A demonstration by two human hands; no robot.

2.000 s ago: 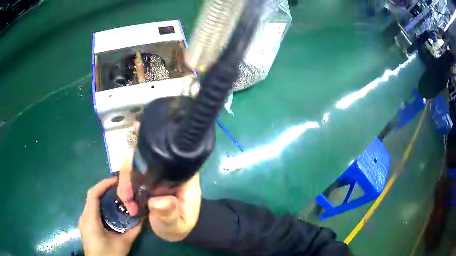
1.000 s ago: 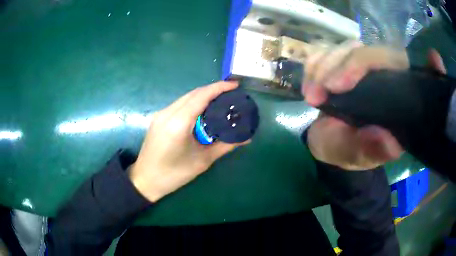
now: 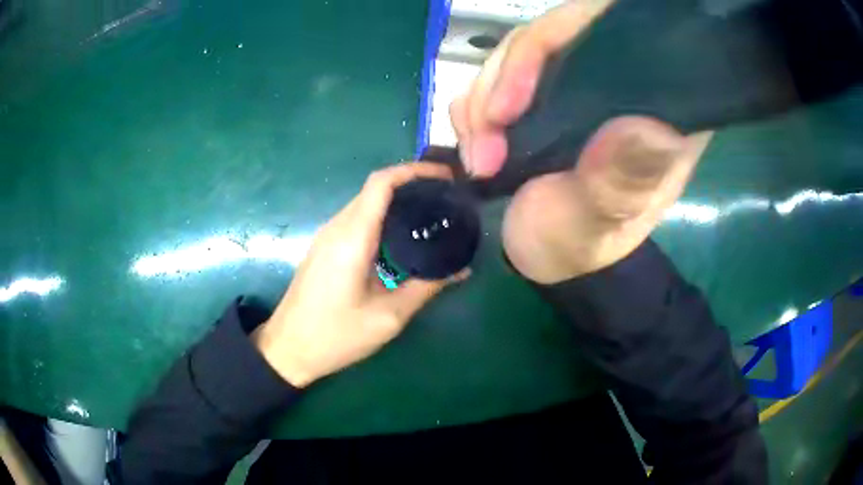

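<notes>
My left hand holds a short black cylindrical light-up unit by its sides, thumb and fingers around it. Its black round end cover faces up, with a few shiny screw points at its middle. A teal glow shows at its lower left side. My right hand grips the thick black electric screwdriver, which lies slanted with its front end low at the unit's upper right edge. The screwdriver's bit is blurred and cannot be made out.
The screw feeder, with a blue side and white top, stands behind the unit, mostly hidden by my right hand. The glossy green table has its curved front edge near my body. A blue plastic stool stands on the floor at the lower right.
The view has swung off the feeder. Over the last second my right hand and the screwdriver have moved left from the feeder's front to the unit. The glow has turned from blue to teal.
</notes>
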